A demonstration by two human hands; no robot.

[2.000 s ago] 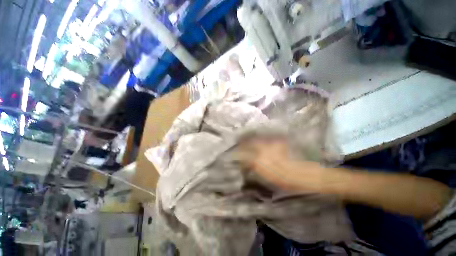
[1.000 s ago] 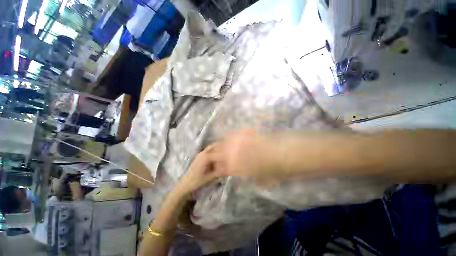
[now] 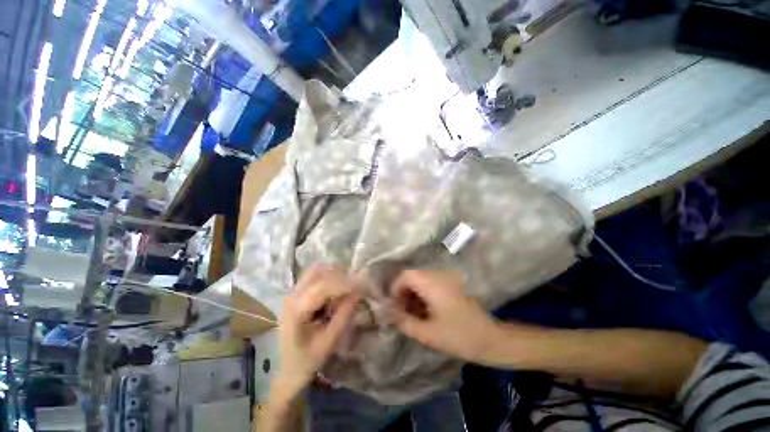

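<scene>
The beige-grey garment piece [image 3: 507, 228] with a pale blotchy print lies spread in front of the sewing machine [image 3: 452, 38] and hangs toward my lap. A small white care label [image 3: 458, 238] shows on it. My left hand [image 3: 321, 316] and my right hand [image 3: 431, 312] are close together at its near part, each pinching the cloth between bent fingers. The exact edge between the fingertips is hard to make out. The needle area [image 3: 494, 105] is lit brightly, beyond the cloth's far edge.
A white table with a printed ruler [image 3: 650, 139] curves to the right. A brown board [image 3: 257, 190] lies at left. A dark tray [image 3: 726, 38] is at the upper right. A pale thread [image 3: 629, 268] trails off the cloth's right corner. Other machines stand at the lower left.
The view has shifted, so the machine's needle area shows again. My right hand has drawn back from crossing over the cloth and is now beside my left hand. The care label has come into view.
</scene>
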